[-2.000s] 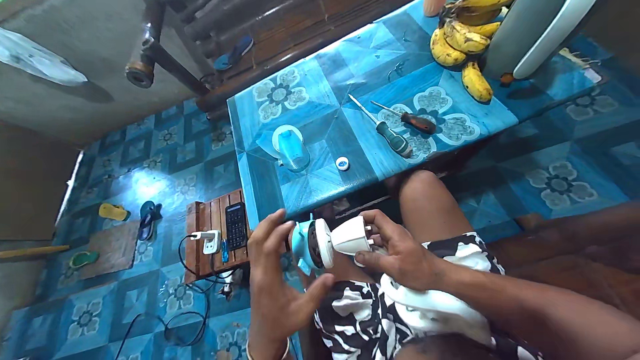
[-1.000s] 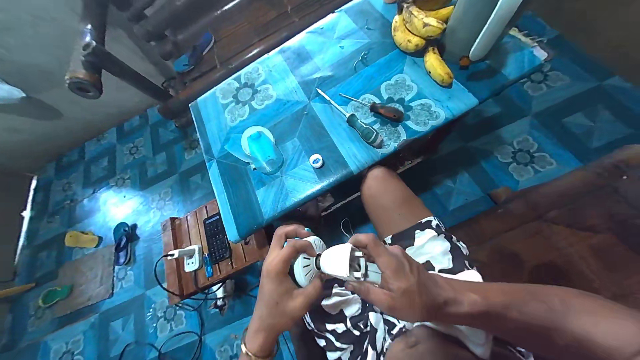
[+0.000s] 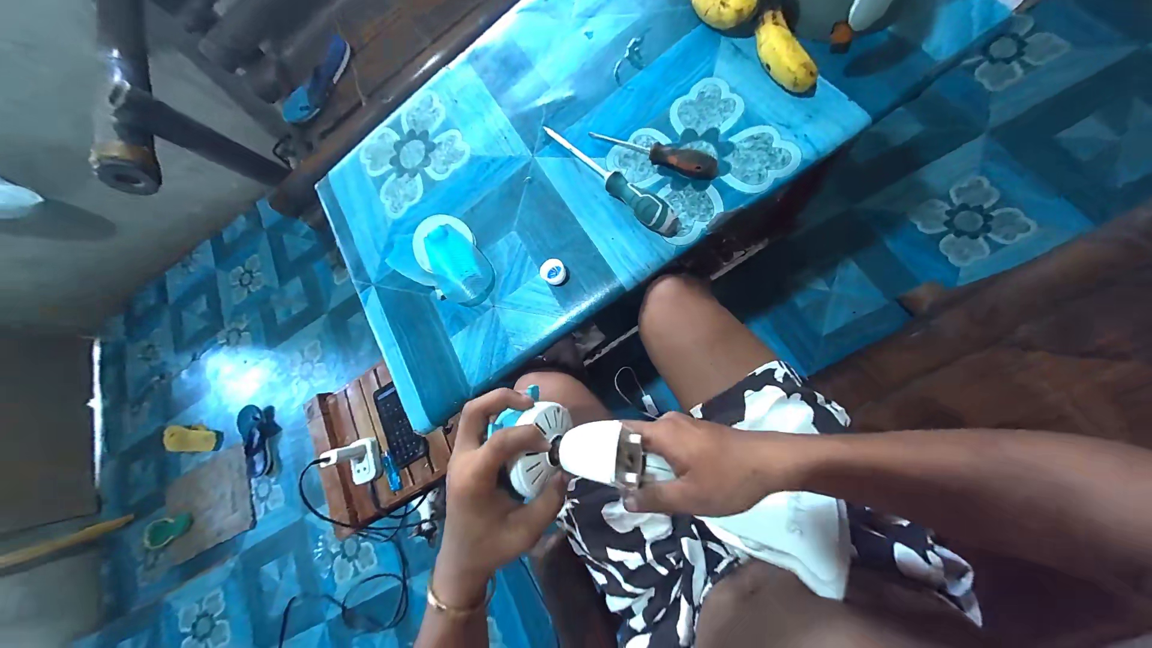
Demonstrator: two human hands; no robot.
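My left hand [image 3: 504, 481] grips a round white slotted housing [image 3: 540, 450] with light-blue parts behind it, perhaps the motor head of a small fan. In my right hand [image 3: 702, 463] is a white plastic part [image 3: 592, 453] with a metal-looking piece at its near end. The two parts meet at a dark joint between my hands, above my lap. On the table lie a green-handled screwdriver [image 3: 643, 202] and a screwdriver with a dark red-and-black handle [image 3: 684, 162]. A small round white cap [image 3: 553, 272] and a translucent blue plastic piece [image 3: 457, 261] are also on it.
The blue patterned table [image 3: 504, 351] has its edge just beyond my knees. Bananas [image 3: 785, 49] lie at its far right. A low wooden stand [image 3: 346, 405] at the left holds a black keypad device [image 3: 396, 423] and a white plug adapter [image 3: 363, 459]. A black cable [image 3: 400, 576] crosses the floor.
My left hand has closed around the round housing, whose light-blue side faced me more two seconds ago. The white part in my right hand has turned. The view has shifted somewhat.
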